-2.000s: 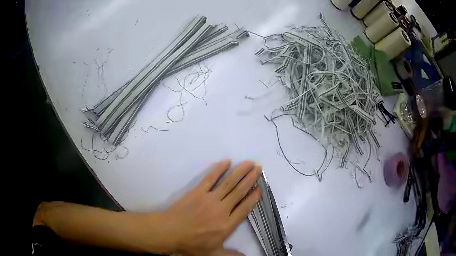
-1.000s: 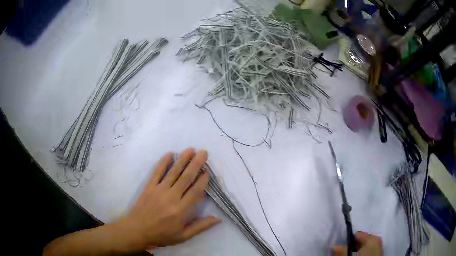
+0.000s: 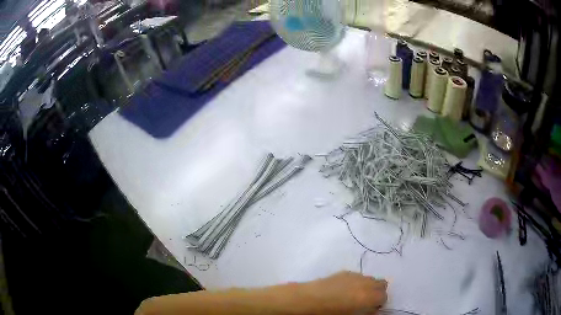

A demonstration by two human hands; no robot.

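Observation:
My left hand [image 3: 354,292] is at the bottom edge, fingers bunched and turned down to the table. Its lower side is cut off, so I cannot tell whether it holds anything. A few thin dark-edged strips or threads [image 3: 430,312] show right of it at the picture's edge. The shears [image 3: 501,283] show only as an upright blade at the lower right; their handles are out of the picture. My right hand is not in view. A crossed bundle of grey-white strips [image 3: 237,206] lies left of centre. A tangled heap of offcuts [image 3: 397,172] lies right of centre.
Blue fabric [image 3: 160,111] with brown strips lies at the far left. A fan [image 3: 307,24] and thread cones [image 3: 454,97] stand at the far side. Green cloth [image 3: 446,134], a pink-mauve roll [image 3: 494,217] and dark tools lie right. A second bundle [image 3: 546,292] is at the lower right.
The view has tilted up, showing the fan and far workshop. My left hand, flat and spread on the strips before, is now bunched. My right hand, earlier on the shears, has left the picture.

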